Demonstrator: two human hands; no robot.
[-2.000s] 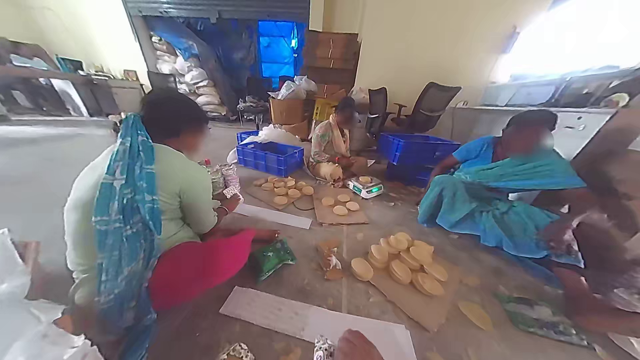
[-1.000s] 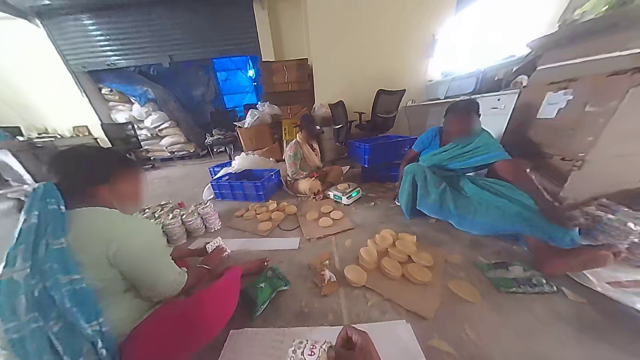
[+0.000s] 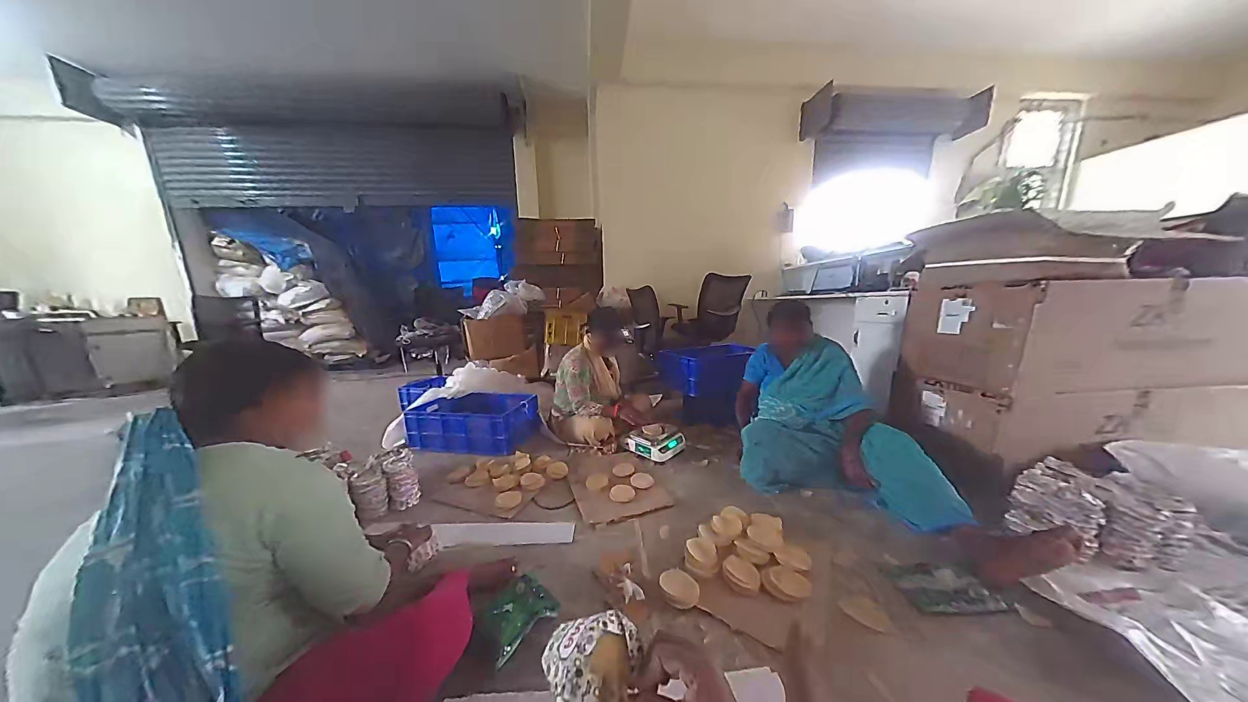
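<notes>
At the bottom edge, my right hand [image 3: 687, 665] has curled fingers at the right side of a patterned wrapper [image 3: 588, 651], which has something yellow-brown at its open side. My left hand is not visible. A blurred, skin-toned shape stands right of my right hand; I cannot tell what it is. White sheet material [image 3: 753, 684] lies beside and below my hand. Ahead, pale yellow round discs [image 3: 741, 573] are piled on a flat cardboard sheet [image 3: 746, 616]. A green packet [image 3: 519, 616] lies on the floor to the left.
A co-worker [image 3: 292, 531] sits close at left, another [image 3: 814, 409] at right. A third [image 3: 587, 390] sits behind a digital scale [image 3: 655, 444]. Blue crates [image 3: 471, 426], more discs [image 3: 507, 480], wrapped stacks [image 3: 1102, 512] and large cartons [image 3: 1121, 361] surround the floor area.
The view has swung up and to the right. The patterned wrapper now shows a yellow-brown part beside my right hand, which was not visible one second ago.
</notes>
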